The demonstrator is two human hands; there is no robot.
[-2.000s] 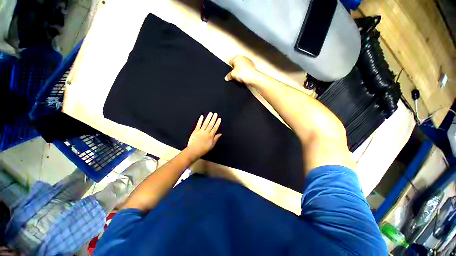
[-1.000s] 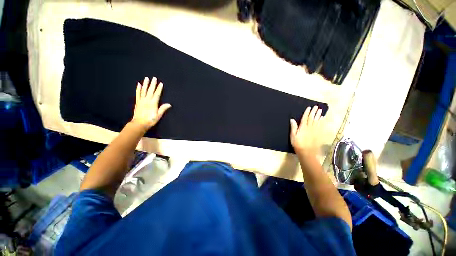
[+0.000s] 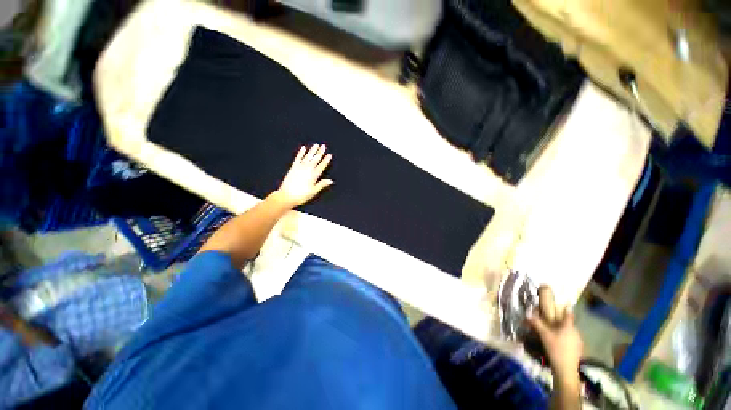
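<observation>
Black trousers (image 3: 353, 168) lie flat on the beige pressing table (image 3: 449, 176), wide end at the upper left, narrow hem at the lower right. My left hand (image 3: 306, 174) rests flat with fingers spread on the middle of the cloth, near its lower edge. My right hand (image 3: 555, 330) is at the table's lower right corner, closed around the wooden handle of the steam iron (image 3: 515, 304). The iron's silver body shows beside the fingers. The right hand is slightly blurred.
A black bundle (image 3: 489, 96) lies at the far edge. A grey sleeve board (image 3: 385, 20) is cut off at the top. Blue crates (image 3: 160, 240) stand below left, another (image 3: 473, 360) below right. A person in checked cloth (image 3: 104, 296) is at lower left.
My right hand has left the hem and moved right and down onto the iron's handle. My left hand stays on the cloth. The view has turned, so the trousers appear more slanted.
</observation>
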